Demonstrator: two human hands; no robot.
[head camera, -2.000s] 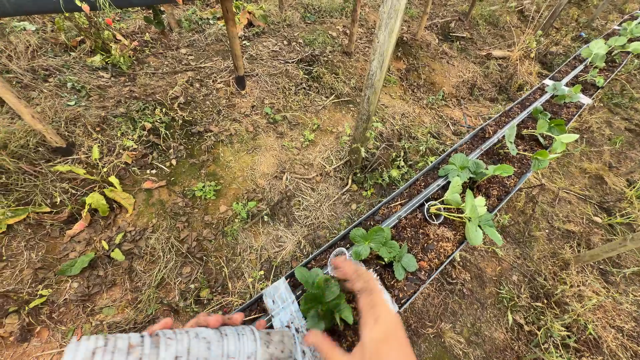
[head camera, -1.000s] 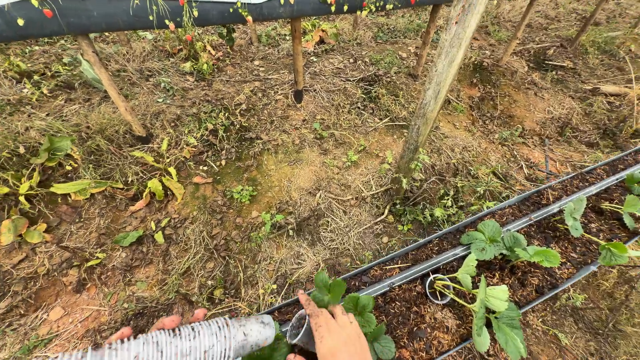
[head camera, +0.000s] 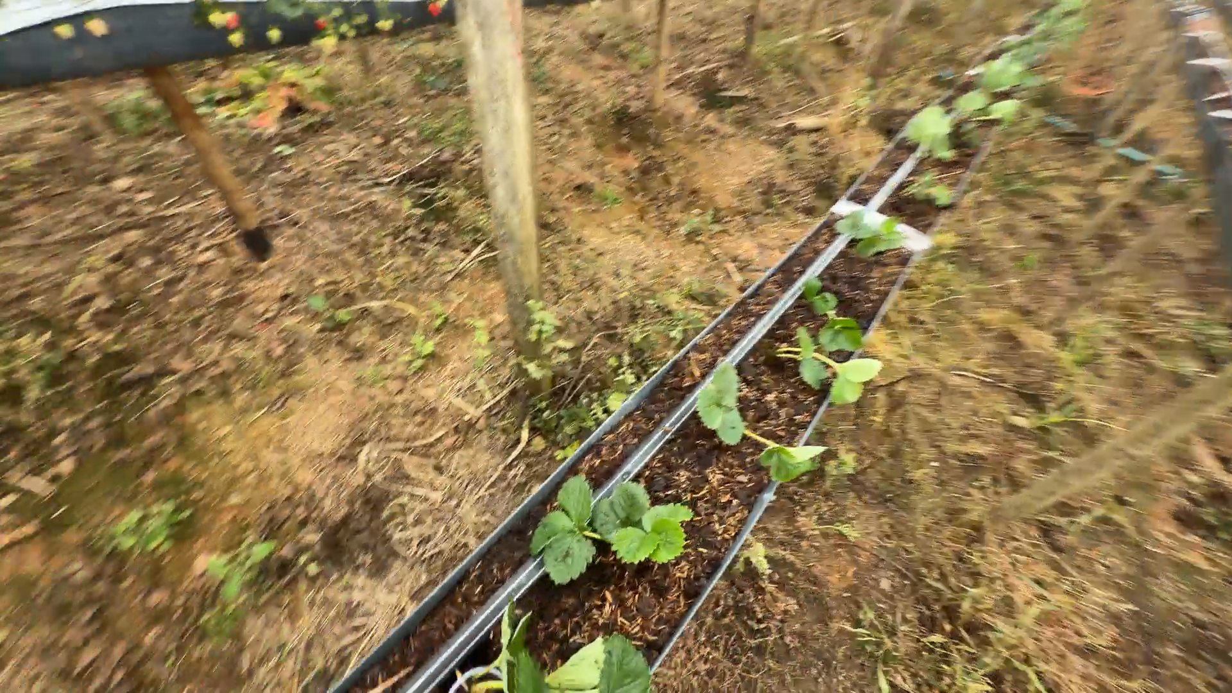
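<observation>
Neither my left hand nor my right hand shows in the head view. A long planting trough with dark, chip-like growing medium (head camera: 616, 602) runs from the bottom centre to the upper right. Young strawberry plants (head camera: 608, 527) grow along it, the closest one cut off by the bottom edge. Beside that lowest plant (head camera: 577, 669), part of a pale ring (head camera: 476, 679) is visible. A grey pipe or rail (head camera: 664, 435) lies lengthwise inside the trough. Farther up, a white strip (head camera: 900, 231) crosses from edge to edge.
A wooden post (head camera: 505, 173) stands left of the trough. At the upper left, a raised black-covered bed (head camera: 144, 43) bears strawberries, with a thinner wooden stake (head camera: 207, 159) beneath. Another raised row (head camera: 1215, 125) runs along the right edge. Dry grass and weeds cover the soil.
Both hands, with the stack of pale cups by the left one, have left the picture. The view has swung right along the trough.
</observation>
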